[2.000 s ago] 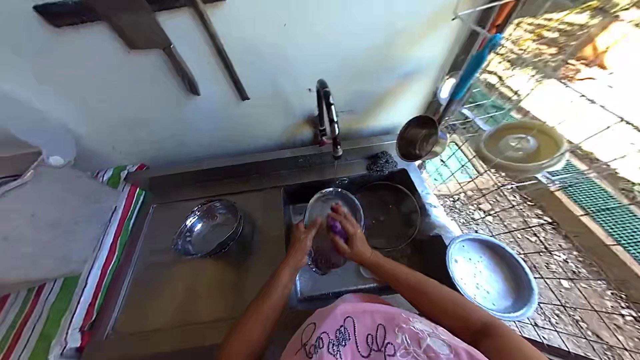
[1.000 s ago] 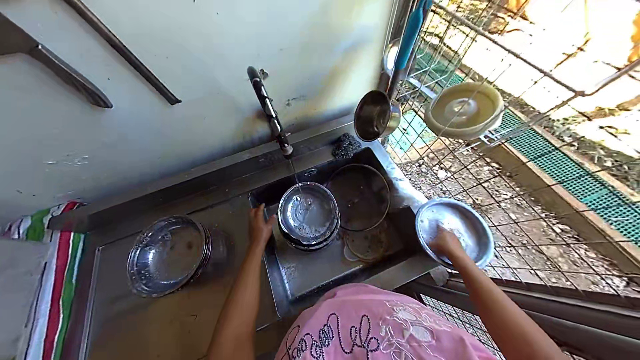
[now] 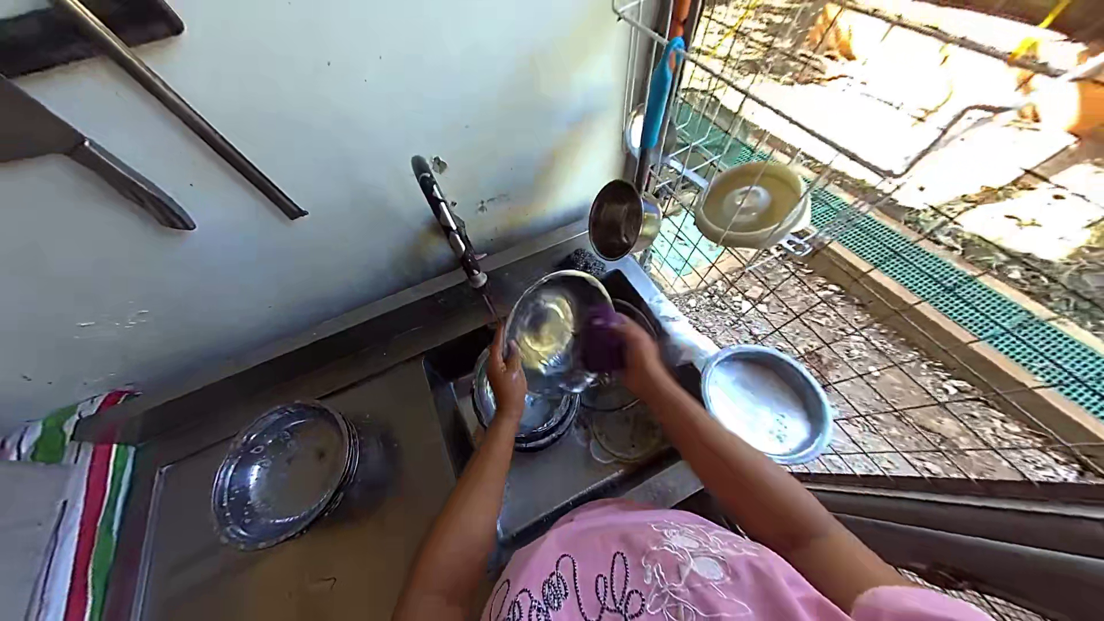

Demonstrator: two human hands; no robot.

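My left hand [image 3: 507, 379] grips the left rim of a shiny metal bowl [image 3: 548, 332], which is tilted above the sink. A purple cloth or sponge [image 3: 603, 339] is in my right hand [image 3: 636, 349], against the right side of that bowl. Below it, a stack of metal bowls [image 3: 543, 418] rests in the sink, partly hidden by the raised one. A black and silver faucet [image 3: 450, 222] curves over the sink's back left edge. To the right, a round aluminium basin [image 3: 766, 404] holds whitish, sudsy contents.
Stacked metal bowls [image 3: 285, 474] stand on the steel drainboard [image 3: 379, 535] at left. A dark scouring pad [image 3: 582, 261] lies behind the sink. A metal pot [image 3: 616, 219] and a cream lid or bowl [image 3: 752, 204] hang by the wire mesh. A striped cloth [image 3: 86, 509] is at far left.
My right hand has moved from the aluminium basin back over the sink, now with the purple thing. A bowl is now raised and tilted in my left hand.
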